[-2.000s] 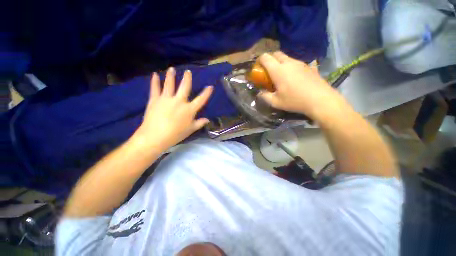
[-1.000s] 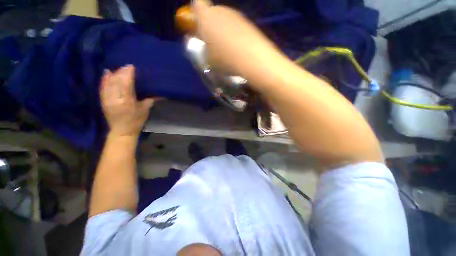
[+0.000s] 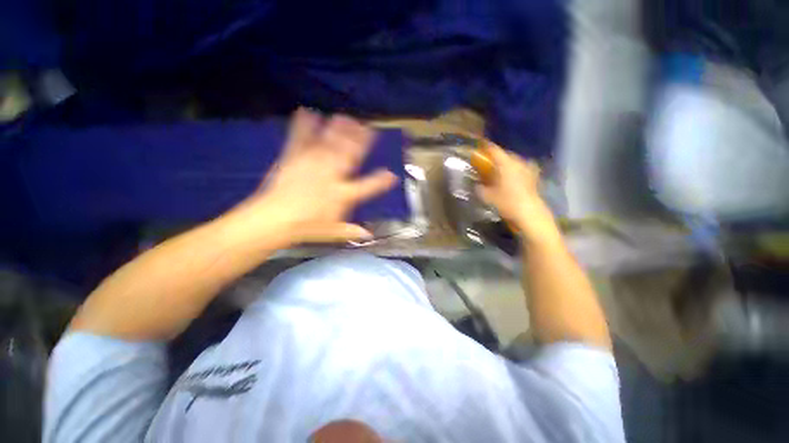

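A navy blue garment (image 3: pixel 173 173) lies flat in a long strip from the left edge to the middle. My left hand (image 3: pixel 324 177) is over its right end, fingers spread, blurred; whether it touches the cloth is hard to tell. My right hand (image 3: pixel 510 186) holds the orange handle of the silver steam iron (image 3: pixel 471 186), just right of the garment's end. A shiny metal frame (image 3: pixel 420 195) lies between the iron and the cloth. The board under the garment is hidden.
A large heap of navy cloth (image 3: pixel 346 52) lies behind the strip. A tan flat piece (image 3: pixel 458 125) shows beside the iron. A pale table (image 3: pixel 601 112) is at the right, with a white container with a blue top (image 3: pixel 705 147). A brown box (image 3: pixel 670 316) is below right.
The iron and my right hand have moved right, off the cloth and beside the metal frame. My left hand has moved right to the garment's end. The camera view has shifted.
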